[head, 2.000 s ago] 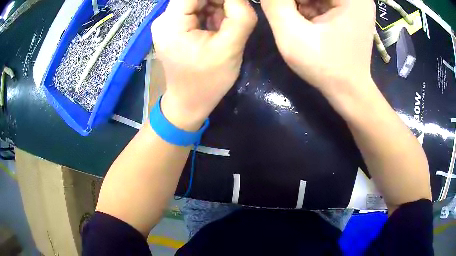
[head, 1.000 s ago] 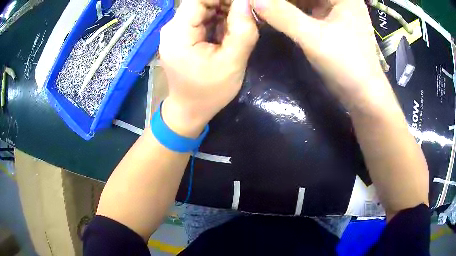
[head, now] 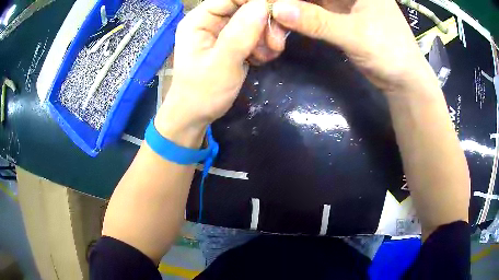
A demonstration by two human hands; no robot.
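A thin, fine strand like a wire or component lead shows between my fingertips at the top middle. My left hand, with a blue strap and cord at the wrist, has its thumb and fingers pinched on it. My right hand meets it from the right, its thumb tip against the same thin piece. The upper fingers of the right hand are cut off by the top edge. Both hands are above the glossy black mat.
A blue bin of silvery-grey small parts, with a pale stick on them, stands at left. At upper right are a beige handle and a dark grey wedge-shaped object. Whitish tape strips mark the mat. A cardboard box is below left.
Both hands have come into fuller view and meet at the fingertips, where the thin strand now shows. My left wrist has shifted slightly left. My right forearm now partly covers the wedge's surroundings.
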